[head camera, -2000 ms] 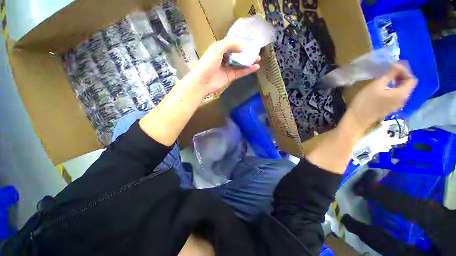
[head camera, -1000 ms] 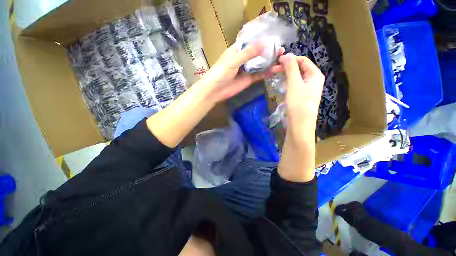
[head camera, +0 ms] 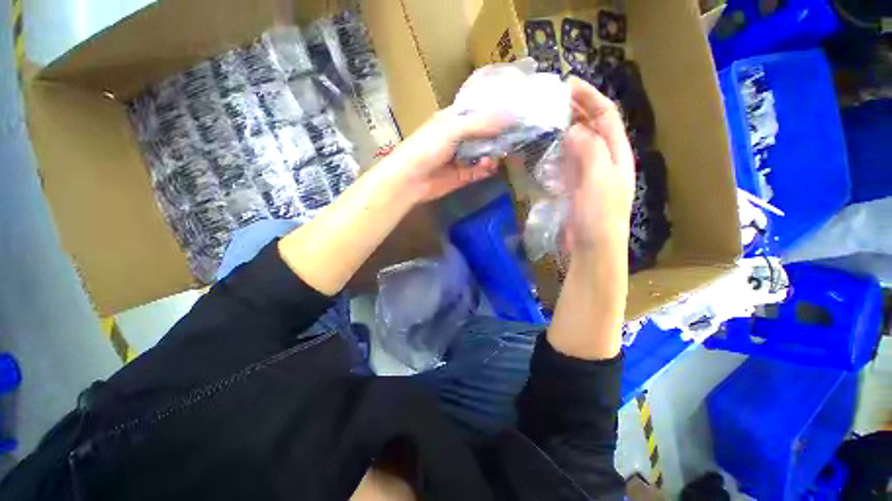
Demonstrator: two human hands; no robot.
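Note:
My left hand (head camera: 445, 152) holds a wad of clear, whitish poly bags (head camera: 513, 96) above the gap between the cartons. My right hand (head camera: 597, 161) is at the right side of the wad, fingers bent, with clear crinkly film (head camera: 548, 210) hanging at its palm. Blur hides what its fingertips grip. The left carton (head camera: 103, 205) holds rows of shiny bagged parts (head camera: 249, 147). The right carton (head camera: 699, 147) holds loose black parts (head camera: 611, 68), partly hidden behind my right hand.
A clear plastic liner bag (head camera: 421, 308) lies at my knees. A blue stool (head camera: 497, 256) stands between the cartons. At the right are a blue bin (head camera: 807, 127) with white pieces, a white pile (head camera: 704, 308) and another blue tote (head camera: 831, 313). Yellow-black tape marks the floor.
My right hand has come left from over the right carton's far side to the wad in my left hand. The film now hangs by its palm. The dark limb at lower right has mostly left view.

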